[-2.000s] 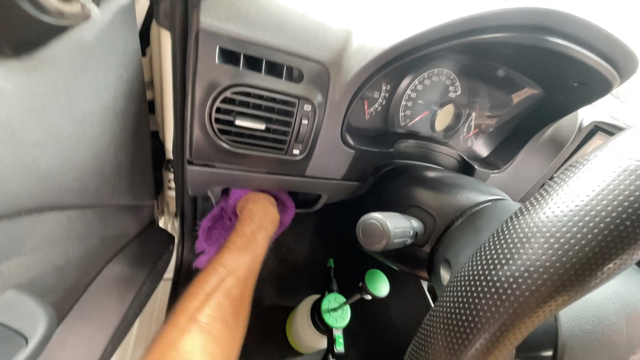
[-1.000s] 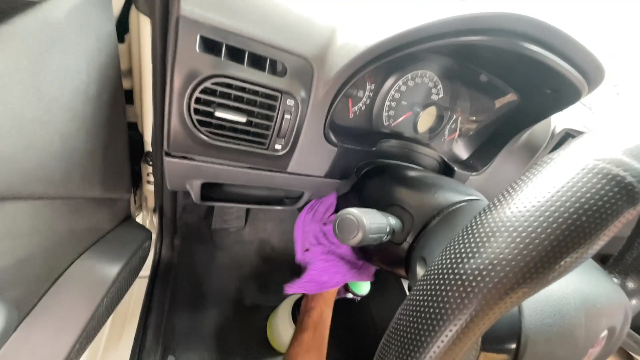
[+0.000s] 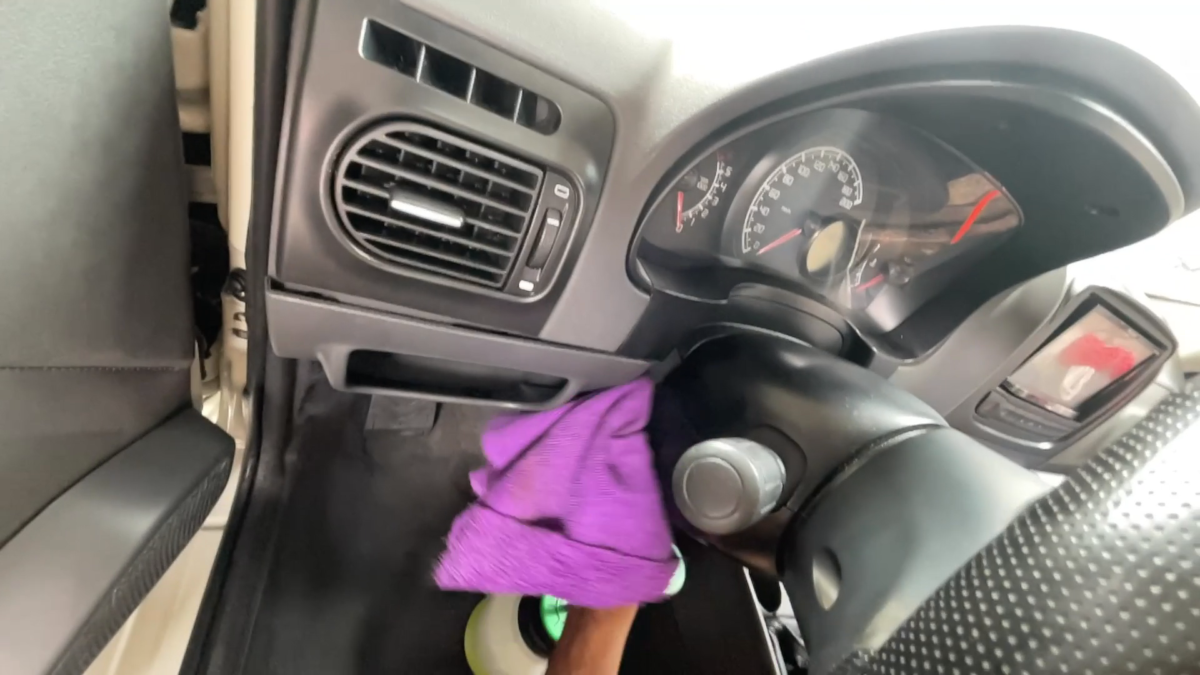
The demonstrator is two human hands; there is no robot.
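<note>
A purple microfibre cloth point(image 3: 572, 506) covers my left hand point(image 3: 595, 633), so only the wrist and a bit of forearm show below it. The fingers are hidden, and the cloth is bunched over them. It lies against the dashboard's lower edge, between the open storage slot point(image 3: 450, 375) and the steering column shroud point(image 3: 731, 394). Just right of the cloth, the end of a grey column stalk point(image 3: 727, 483) sticks out. My right hand is out of view.
Below the cloth stands a bottle point(image 3: 502, 637) with a green top, partly hidden. The steering wheel rim point(image 3: 1059, 562) fills the lower right. On the left is the car door's armrest point(image 3: 122, 497); an air vent point(image 3: 441, 206) and instrument cluster point(image 3: 825, 206) lie above.
My left hand has moved right with the purple cloth, from the storage slot to beside the steering column. The slot, covered in part two seconds ago, now shows. The view has come closer to the dashboard.
</note>
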